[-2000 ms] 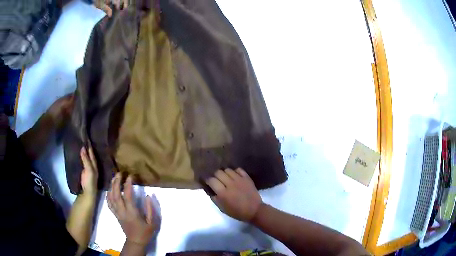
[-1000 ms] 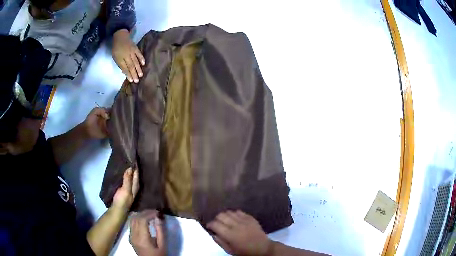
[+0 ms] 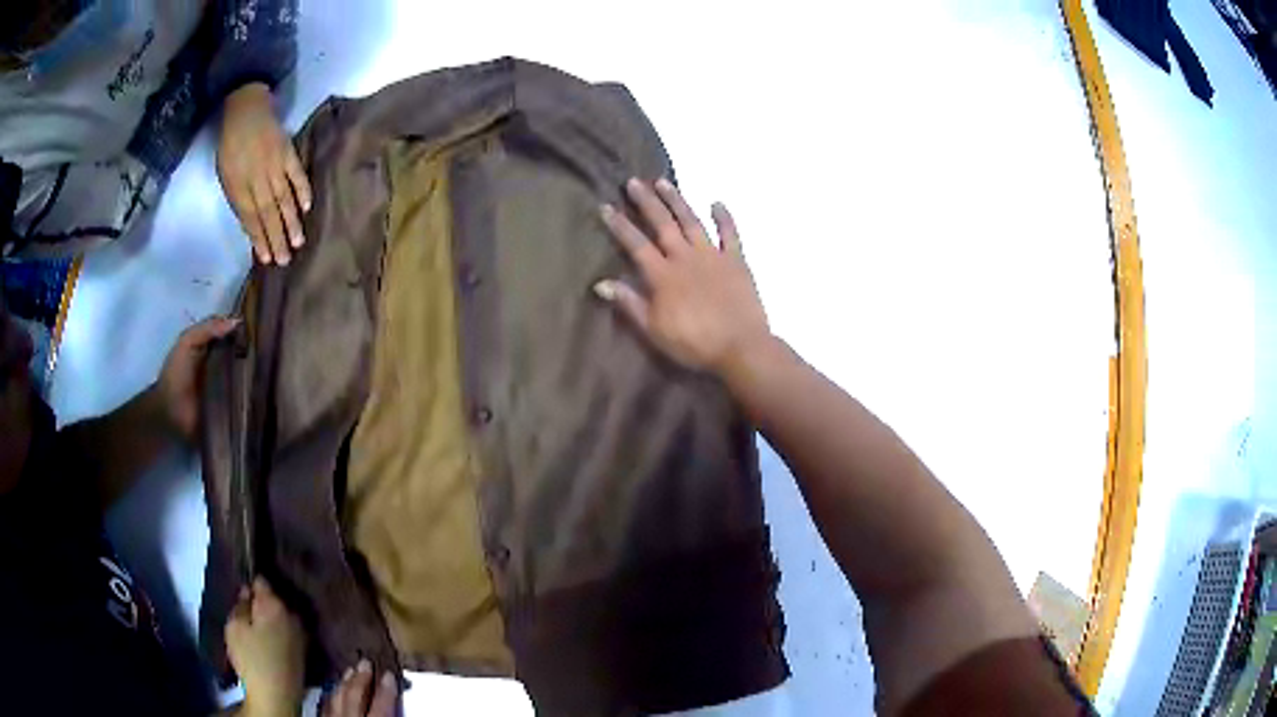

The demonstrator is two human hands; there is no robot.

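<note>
The brown vest (image 3: pixel 616 448) lies spread on the white table, front up, its front edges apart and golden-olive lining (image 3: pixel 420 560) showing between them. Small round dots run down the front edge right of the lining. The darker hem band (image 3: pixel 644 630) is at the bottom. My right hand (image 3: pixel 686 287) rests palm down on the vest's upper right part, fingers spread, holding nothing. My left hand (image 3: pixel 361 693) is at the bottom hem, left of the lining, mostly cut off by the picture's edge; whether it pinches the cloth cannot be told.
A person at the left has one hand (image 3: pixel 266 651) at the vest's lower left and one (image 3: pixel 196 371) at its left side. Another person's hand (image 3: pixel 263 182) lies at its upper left. A tan card (image 3: pixel 1060 609), orange edging (image 3: pixel 1125 322) and a white basket (image 3: pixel 1202 616) are at right.
My right hand has moved from the hem up to the vest's upper right. The front opening is wider, showing more lining. The vest sits further left in view.
</note>
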